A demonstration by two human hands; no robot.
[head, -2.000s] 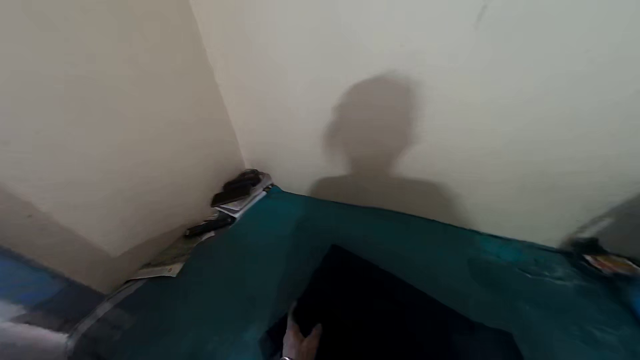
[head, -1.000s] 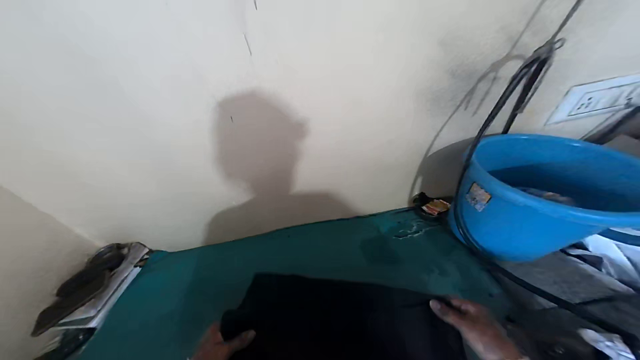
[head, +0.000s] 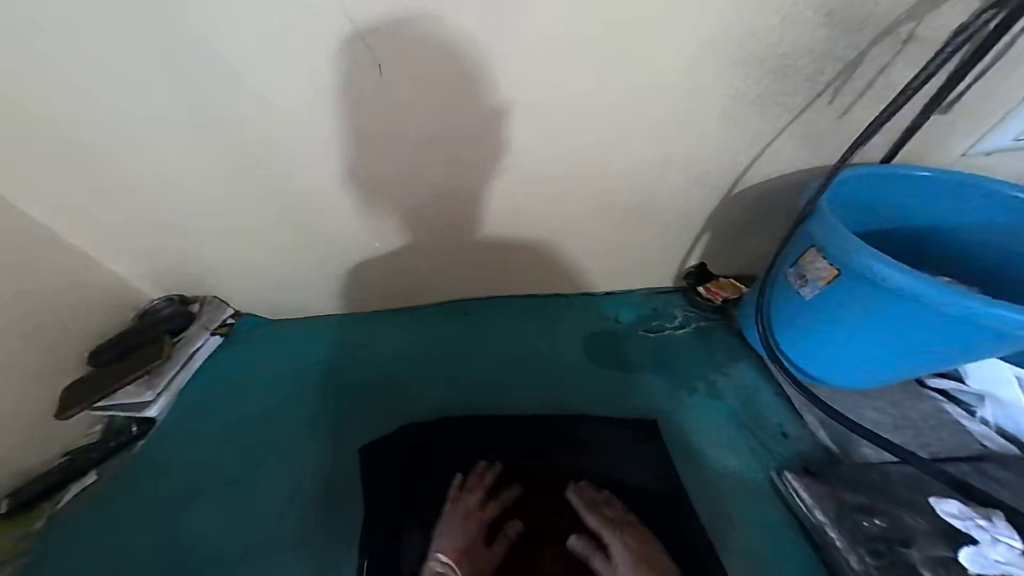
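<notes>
A black cloth [head: 528,440] lies spread on the green surface [head: 280,448] at the bottom centre. My left hand [head: 476,524] rests on it with fingers spread, and a light band circles the wrist. To its right, my right hand [head: 616,532] lies palm down on the same cloth, fingers apart. Neither hand grips anything. A dark reddish patch shows on the cloth between them. The lower edge of the cloth is out of view.
A blue plastic bucket [head: 872,312] stands at the right, with a black cable [head: 768,328] looping past it. Papers [head: 172,376] with dark objects on top lie at the left. A dark flat slab [head: 880,512] is at the lower right, and a wall rises behind.
Both hands have moved inward from the cloth's sides to its middle. The hold at its edges is released. The view has turned right since the oldest frame.
</notes>
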